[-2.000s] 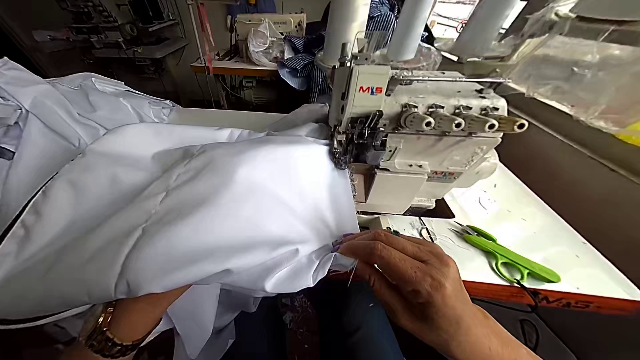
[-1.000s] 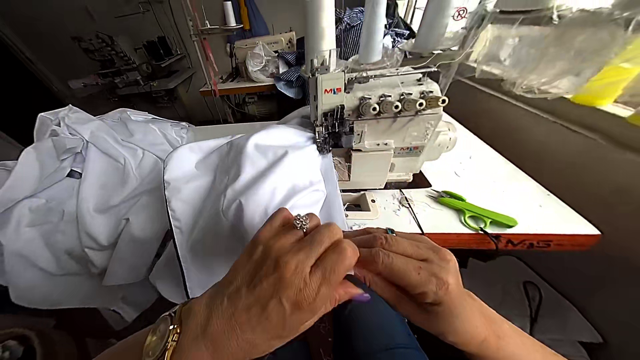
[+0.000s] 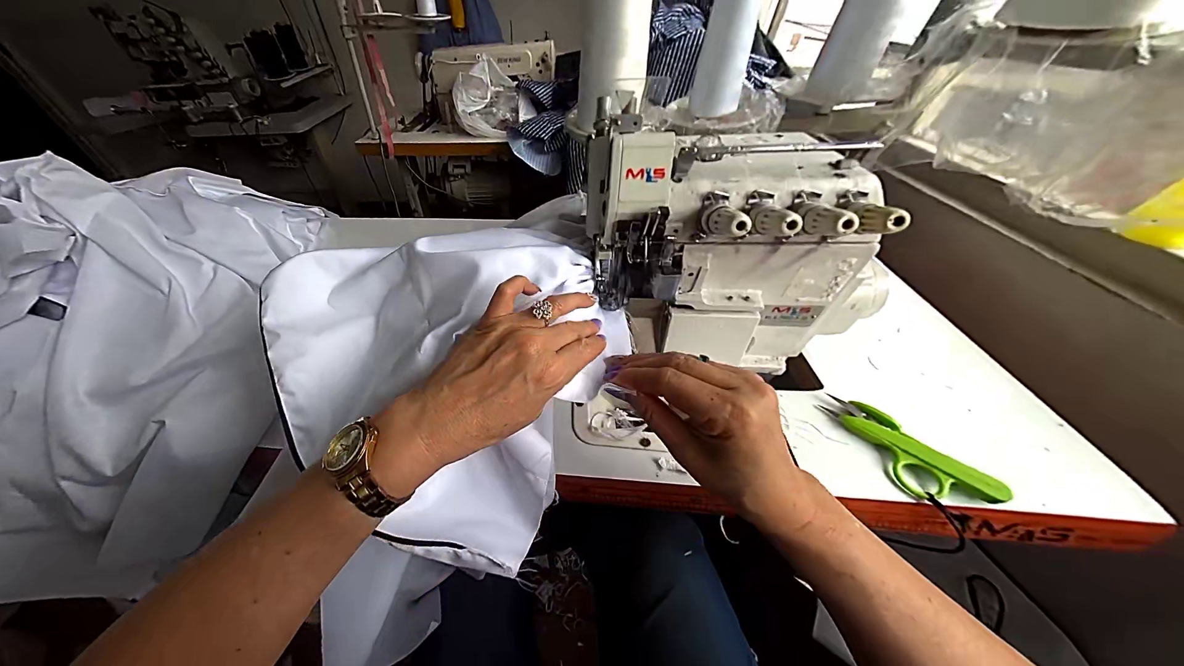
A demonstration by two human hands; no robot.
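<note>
White fabric with a dark piped edge (image 3: 351,314) lies over the left of the sewing table, its far right part under the presser area of an overlock sewing machine (image 3: 740,213). My left hand (image 3: 518,370), with a ring and a gold-coloured wristwatch (image 3: 350,453), rests on the fabric just left of the needle area, fingers spread and pressing down. My right hand (image 3: 708,416) pinches the fabric's near right edge between thumb and fingers, in front of the machine. Its fingertips partly hide the edge.
Green thread snips (image 3: 925,453) lie right of my right hand, near the table's orange edge (image 3: 1091,532). More white fabric (image 3: 139,370) is heaped at the left. Thread cones (image 3: 726,55) stand behind the machine. Another sewing machine (image 3: 490,60) is at the back.
My left hand, under the fabric at first and then beside my right hand at the near edge, is now on top of the fabric by the needle area. The dark-piped edge has come into fuller view.
</note>
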